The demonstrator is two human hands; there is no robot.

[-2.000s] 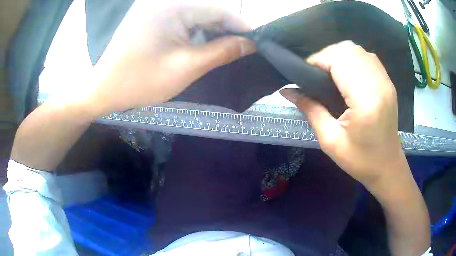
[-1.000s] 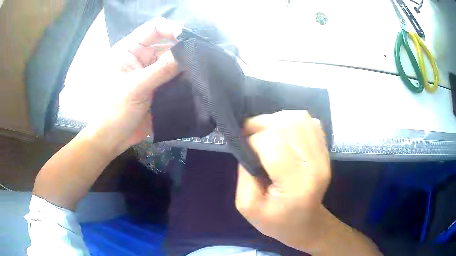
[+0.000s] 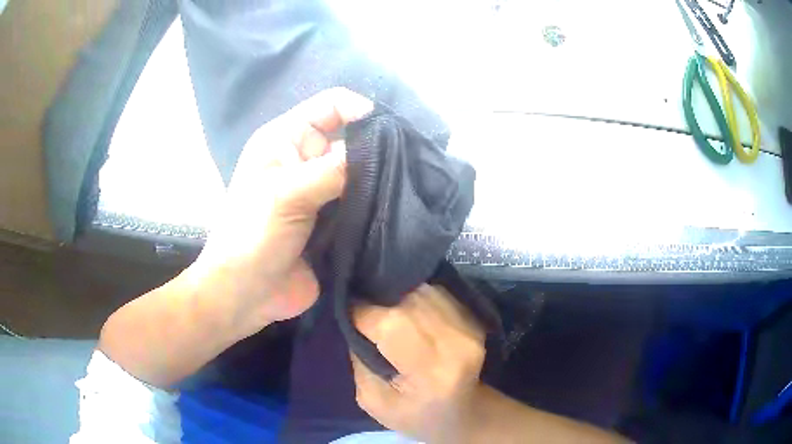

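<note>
A dark fabric piece (image 3: 417, 208) is bunched and folded between my two hands at the table's front edge. A ribbed-looking folded edge runs down its left side. My left hand (image 3: 278, 191) pinches the top of this edge between thumb and fingers. My right hand (image 3: 425, 355) grips the lower part of the cloth below the table edge; its fingertips are partly hidden in the folds. More dark cloth (image 3: 260, 69) lies on the table behind my left hand.
The white table (image 3: 590, 182) has a measuring tape (image 3: 608, 257) along its curved front edge. Scissors with green and yellow handles (image 3: 728, 108) lie at the right, beside a thin black tool (image 3: 714, 33). A dark object (image 3: 787, 160) sits at the far right edge. Blue plastic (image 3: 227, 416) shows below.
My right hand has moved left and down, towards my left hand. The cloth, earlier spread across the table, is now gathered into a bunch. My left hand has moved slightly right and down since one second ago.
</note>
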